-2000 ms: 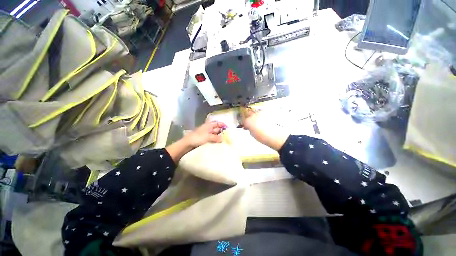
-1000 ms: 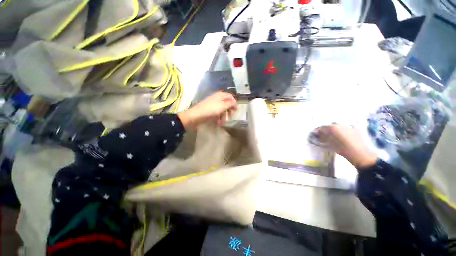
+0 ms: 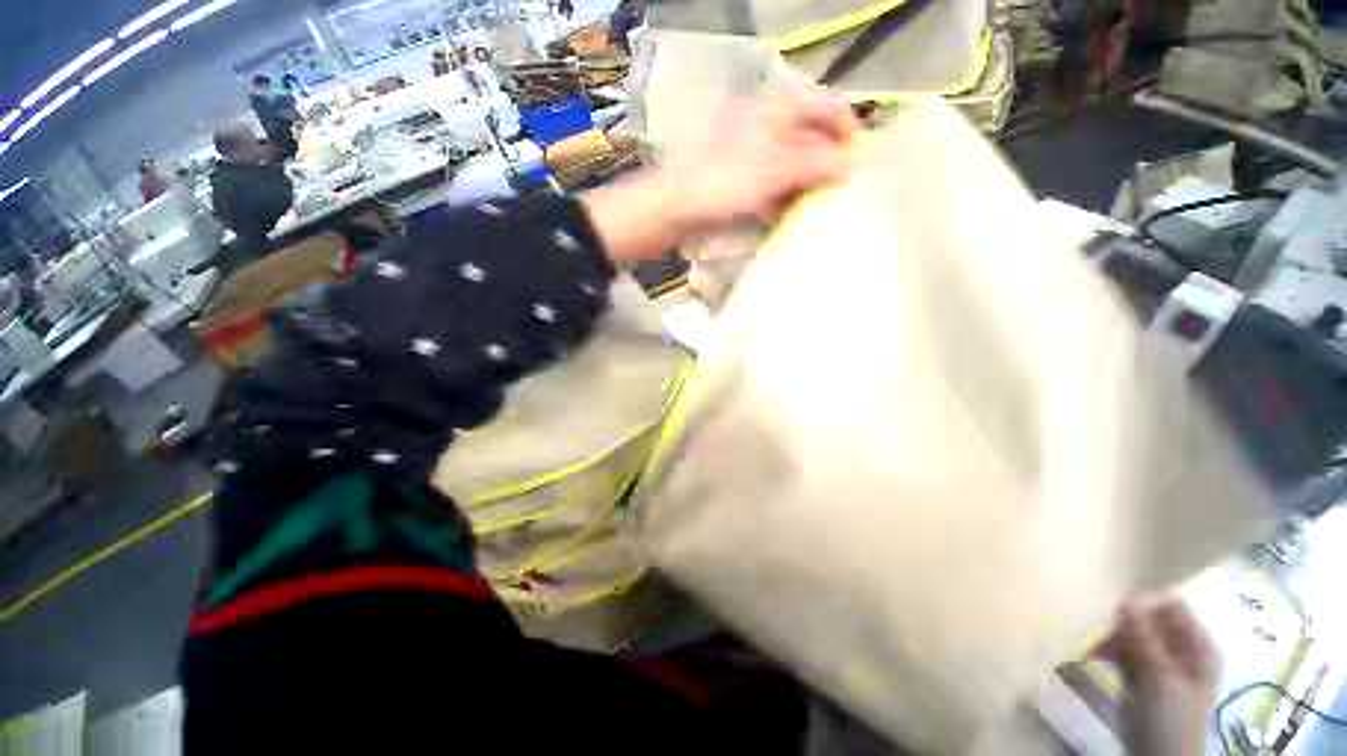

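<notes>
A large beige bag body (image 3: 916, 428) with yellow binding hangs in front of me, blurred by motion, and covers much of the table and machine. My left hand (image 3: 776, 163) is closed on its upper edge at top centre. My right hand (image 3: 1167, 643) is at the bag body's lower right edge, blurred and partly cut off by the bottom of the picture; whether its fingers grip the cloth cannot be told. The sewing machine's dark head cover (image 3: 1278, 392) shows at the right, partly behind the cloth.
A stack of yellow-edged bag bodies (image 3: 569, 443) stands left of the held one. More yellow-edged cloth (image 3: 886, 52) lies behind. A brown carton (image 3: 273, 296) is at the left beyond my sleeve. A person in dark clothes (image 3: 248, 185) is far back among the machine rows.
The view has swung left. The bag body has moved off the machine table and is lifted, with my left hand at its top edge. The right hand has moved to its lower edge.
</notes>
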